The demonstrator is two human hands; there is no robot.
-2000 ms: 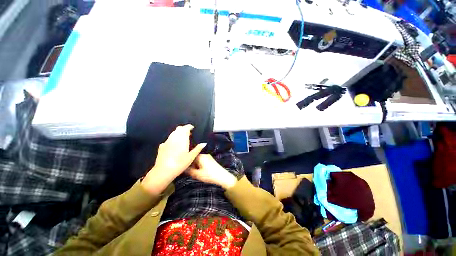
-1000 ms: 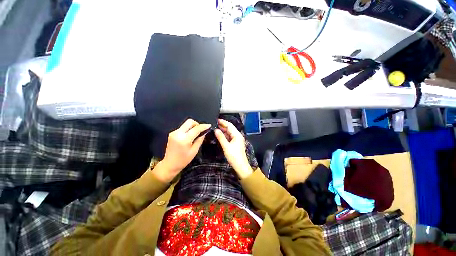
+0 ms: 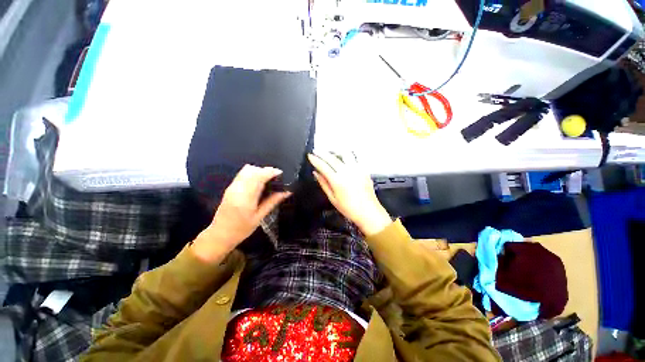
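Note:
A black fabric piece (image 3: 254,117) lies flat on the white machine table, its right edge in line with the needle area (image 3: 313,60). It runs over the table's front edge toward the lap. My left hand (image 3: 247,201) is at its lower part, thumb and fingers closed around the black cloth. My right hand (image 3: 346,185) lies at the right edge of the cloth, fingers extended; whether it grips cloth is unclear. A plaid garment panel (image 3: 311,261) lies on the lap below the hands.
Scissors (image 3: 426,109) with red and yellow loops, black bars (image 3: 506,119) and a yellow ball (image 3: 573,126) lie on the table's right side. Plaid pieces (image 3: 106,233) hang at left. A maroon and light-blue bundle (image 3: 530,279) lies on cardboard at lower right.
My hands were together at the cloth's edge; now they are apart, the right one moved right and up. The view has also shifted.

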